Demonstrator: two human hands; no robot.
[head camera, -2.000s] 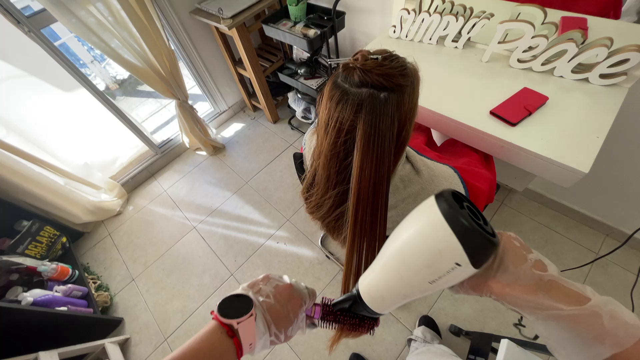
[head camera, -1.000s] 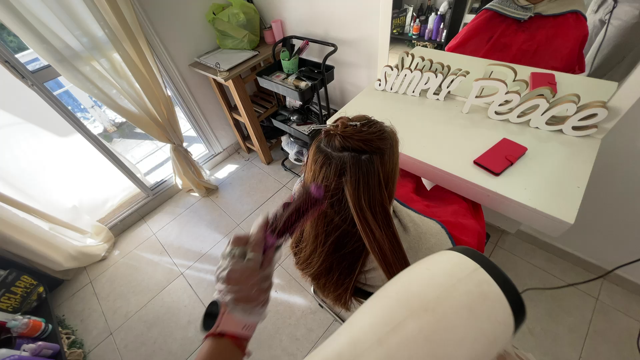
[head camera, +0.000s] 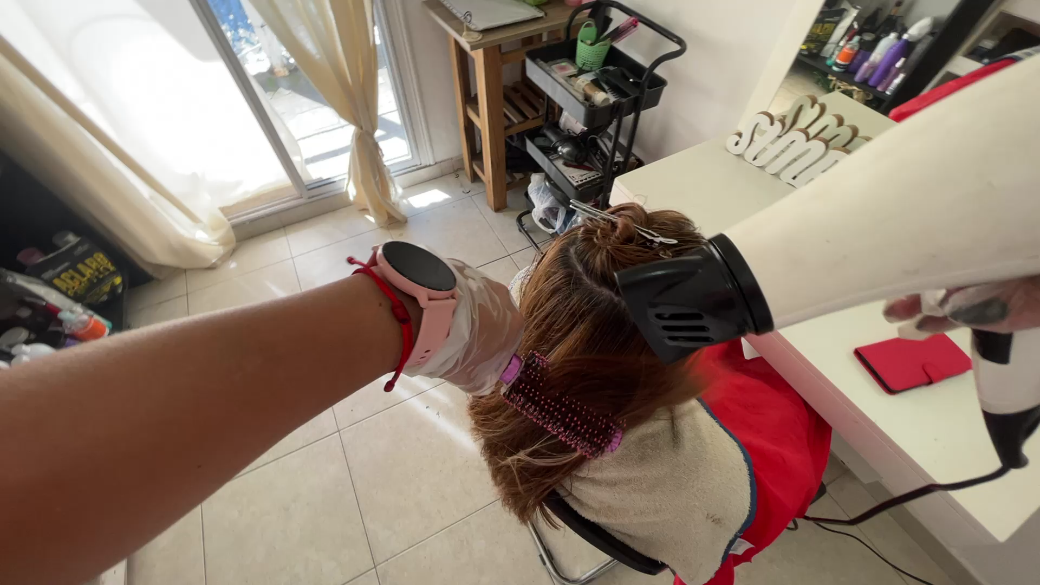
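Observation:
A seated person's long reddish-brown hair (head camera: 561, 301) fills the middle, its top pinned with metal hair clips (head camera: 621, 222). My left hand (head camera: 479, 325), in a clear plastic glove, is closed on the purple handle of a round hairbrush (head camera: 565, 406), whose bristles lie against the lower hair. At the right my right hand (head camera: 967, 307), also gloved and partly hidden, holds a white hair dryer (head camera: 877, 195). Its black nozzle (head camera: 682, 301) points down-left beside the head, close to the hair. A beige towel (head camera: 674, 479) and a red cape (head camera: 764, 422) cover the person's shoulders and body.
A white table (head camera: 886, 439) on the right bears a red phone case (head camera: 914, 362) and white cut-out letters (head camera: 788, 150). Behind the head stands a black trolley (head camera: 597, 97) beside a wooden stand (head camera: 490, 122). The dryer's cord (head camera: 910, 491) hangs at lower right. Curtains frame a glass door at left.
Two seconds ago the brush and nozzle were together at the ends of a straight strand. Now the brush is at the lower hair at the back, and the dryer is up beside the head.

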